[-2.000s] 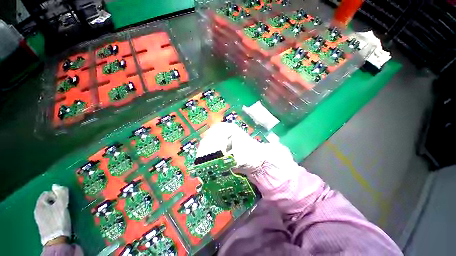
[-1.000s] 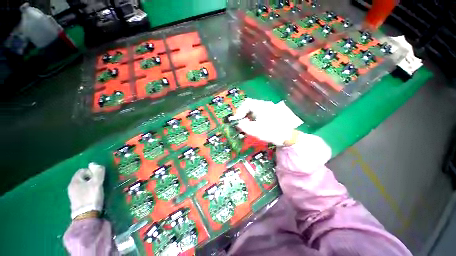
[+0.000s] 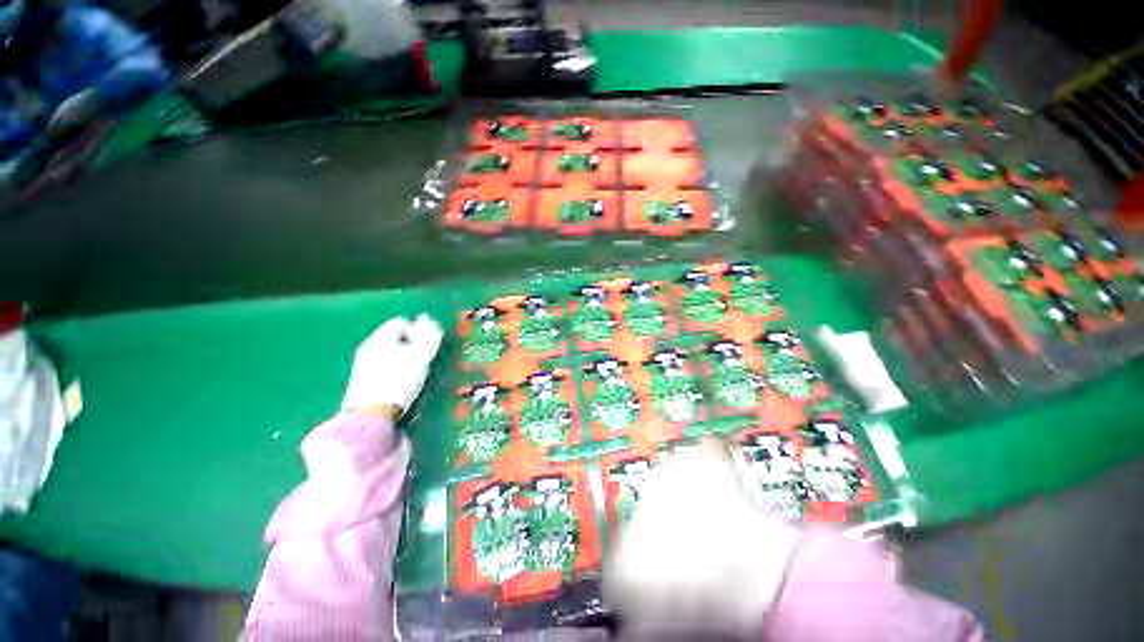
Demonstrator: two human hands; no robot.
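Observation:
The near clear blister tray (image 3: 433, 502) lies on the bench with orange-red squares and green circuit boards (image 3: 611, 389), two per compartment. My left hand (image 3: 391, 364), in a white glove, rests at the tray's upper left side with curled fingers; no held thing shows in it. My right hand (image 3: 696, 539), gloved and blurred, is over the front middle compartment and partly hides its boards. Its fingers cannot be made out, nor whether it holds anything. A white paper slip (image 3: 863, 369) lies along the tray's right side.
A far tray (image 3: 580, 241) with one board in most compartments lies on the dark green belt. A stack of filled trays (image 3: 922, 270) stands at right. A white cloth heap (image 3: 25, 420) is at far left. A black fixture (image 3: 521, 50) stands behind. A person in blue (image 3: 107, 63) is at upper left.
The view has swung left. My right hand has moved from the tray's back right to its front middle. The board seen in it earlier no longer shows. My left hand stays by the tray's left side.

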